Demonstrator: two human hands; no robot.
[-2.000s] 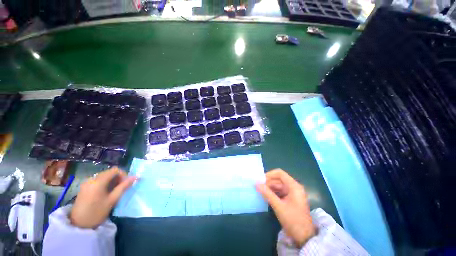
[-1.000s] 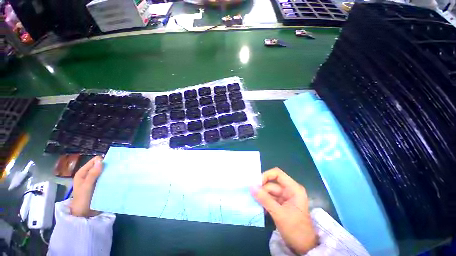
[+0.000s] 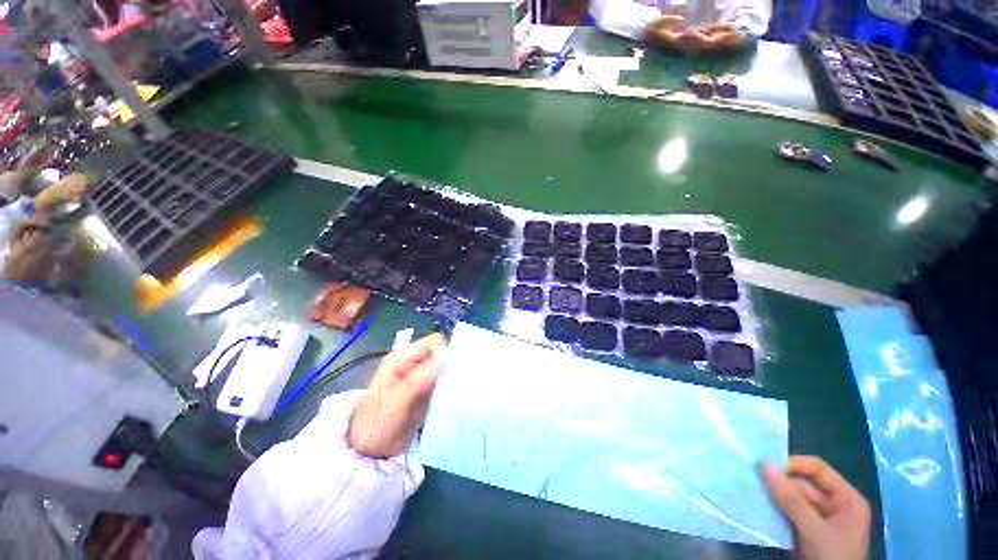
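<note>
A light-blue film sheet (image 3: 613, 432) is stretched between my hands above the dark green bench. My left hand (image 3: 399, 396) pinches its left end. My right hand (image 3: 819, 505) pinches its lower right corner. A small pale piece sticks up by my left fingertips. A clear blister tray (image 3: 753, 341) with rows of black rounded squares lies beyond the film. A second, darker filled blister tray (image 3: 410, 243) lies to its left.
Black compartment tray (image 3: 186, 197) on a yellow-orange sheet, far left. White power strip (image 3: 263, 370), blue rod (image 3: 326, 366) and brown-orange block (image 3: 340, 305) lie left. Spare blue film (image 3: 903, 421) and black stack (image 3: 969, 317) stand right. Small units (image 3: 804, 154) sit on the belt. A person's hands (image 3: 692, 35) show across it.
The view has swung left, so the bench items sit further right in the picture. The film has gone from lying level to being held up and tilted, its right end lower. Both hands still hold it.
</note>
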